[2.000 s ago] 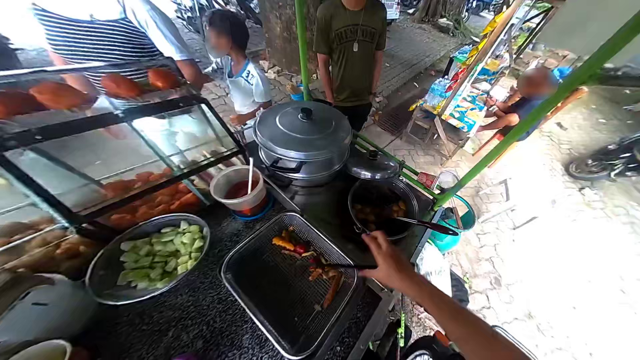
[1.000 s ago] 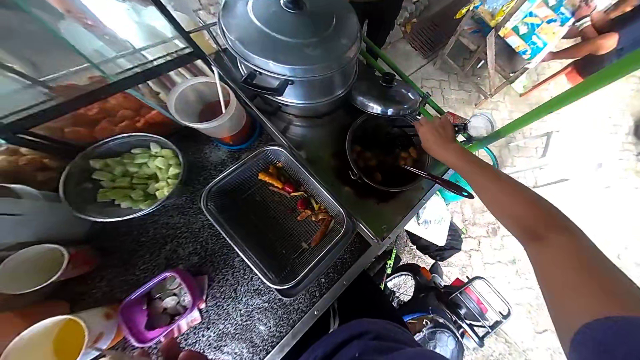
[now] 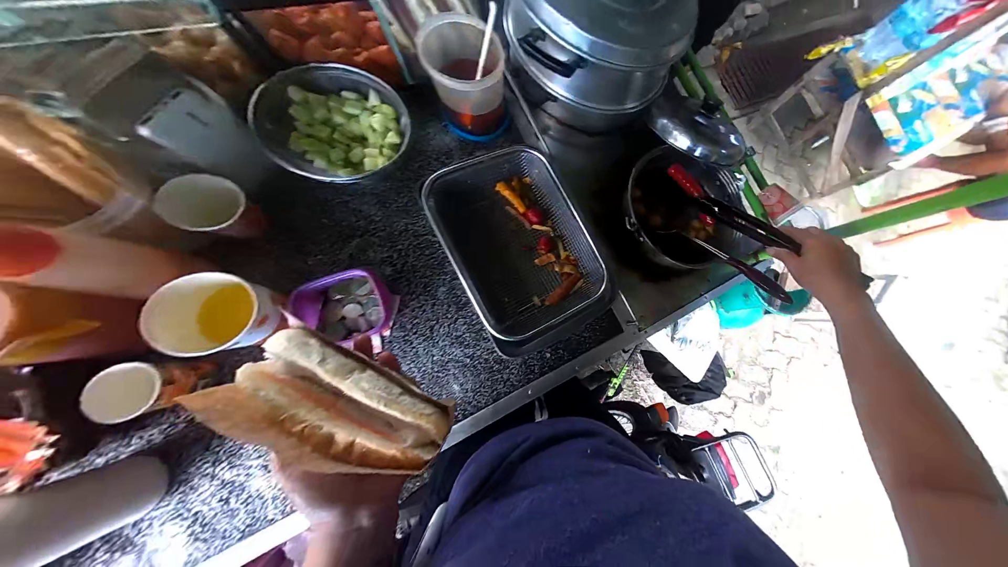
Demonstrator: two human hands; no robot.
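My left hand [image 3: 339, 480] holds a split bread roll [image 3: 346, 402] in brown paper [image 3: 228, 413], its cut side facing up, at the lower left. At the right, my right hand [image 3: 823, 264] grips black-handled tongs [image 3: 748, 223]. Something red lies at their far end, over a dark pot [image 3: 639, 228] of small browned pieces; I cannot tell whether it is tong tip or food. A ladle or spoon handle [image 3: 760, 279] leans out of the same pot. Between my hands stands a wire-mesh tray [image 3: 488, 276] with orange and red food pieces [image 3: 551, 244] along its right side.
Behind the tray are a bowl of cut green vegetable [image 3: 346, 134], a plastic tub with red sauce [image 3: 465, 79] and a large steamer pot [image 3: 591, 63]. A purple container of coins [image 3: 342, 307] and several cups, one with yellow contents [image 3: 224, 315], stand left. A pot lid [image 3: 697, 134] lies behind the dark pot.
My left hand now holds the split roll in view. The tongs are now plainly in my right hand above the pot. The view has shifted toward the counter's left side.
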